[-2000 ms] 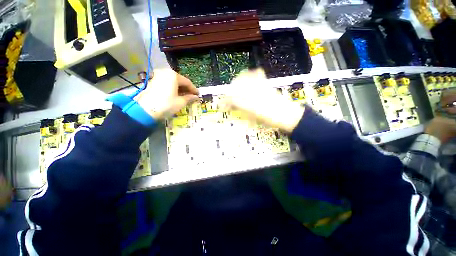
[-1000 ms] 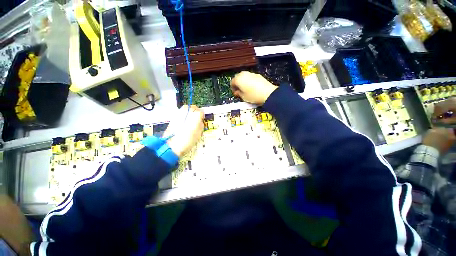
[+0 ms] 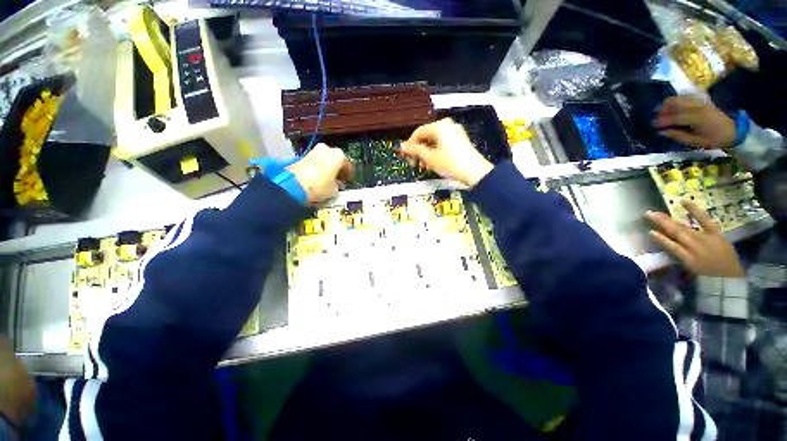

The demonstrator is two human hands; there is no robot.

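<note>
A PCB panel (image 3: 380, 258), washed out white, lies in the line rail (image 3: 276, 297) in front of me, with yellow and black parts along its far edge. My left hand (image 3: 321, 175), with a blue wrist strap (image 3: 285, 179), is at the left bin of green components (image 3: 355, 155), above the panel's far edge. My right hand (image 3: 442, 153) is over the middle bin of green-yellow components (image 3: 388, 172), thumb and fingertips together. Whether either hand holds a component is too small to tell.
Behind the bins are a brown slotted stack (image 3: 358, 109) and a blue cord (image 3: 322, 77). A beige tape dispenser (image 3: 177, 108) stands left. A dark component bin (image 3: 483, 129), yellow parts (image 3: 518, 132) and a blue-part bin (image 3: 591, 133) are right. Another person's hands (image 3: 703, 245) are at a board far right.
My left hand has moved from the panel's far edge up to the left bin. My right hand has shifted slightly over the middle bin. The neighbour's hands have moved apart, one to the bins.
</note>
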